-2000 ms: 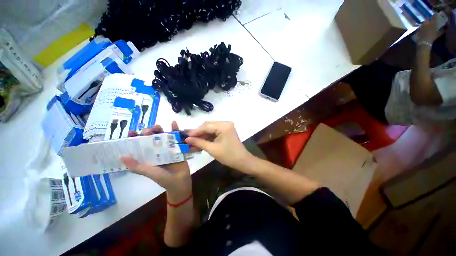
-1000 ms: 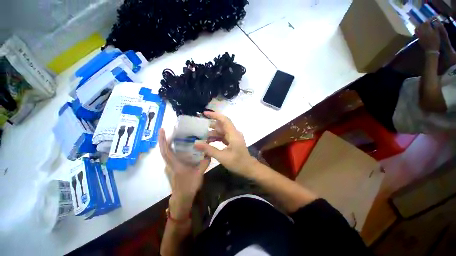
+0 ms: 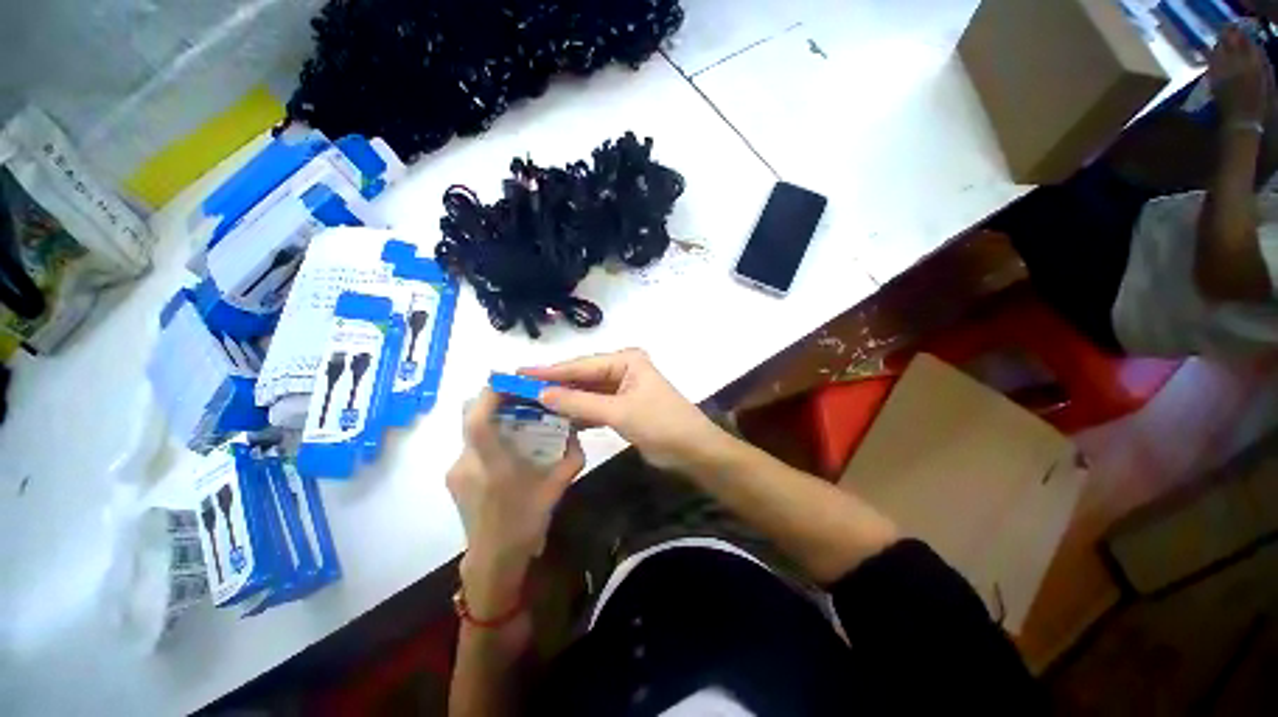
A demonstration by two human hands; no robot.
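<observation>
A small white and blue retail box (image 3: 536, 437) is held upright at the table edge, seen from its end. My left hand (image 3: 502, 483) is wrapped around its body. My right hand (image 3: 624, 404) pinches the blue end flap (image 3: 517, 385) at the top with thumb and forefinger. Much of the box is hidden by my fingers. A fanned stack of flat box blanks (image 3: 346, 378) lies left of my hands. A small pile of black cables (image 3: 554, 231) lies just beyond them.
Closed boxes (image 3: 259, 530) stand at left by a crumpled pale bag (image 3: 157, 567). A large cable heap (image 3: 463, 63) is at the back. A smartphone (image 3: 781, 238) lies to the right. A brown carton (image 3: 1054, 84) and another person's arm (image 3: 1231, 182) are at far right.
The box was lying lengthwise across my left palm; it has been turned end-up. My right fingers have moved to its blue flap. The carton at right has shifted slightly in view.
</observation>
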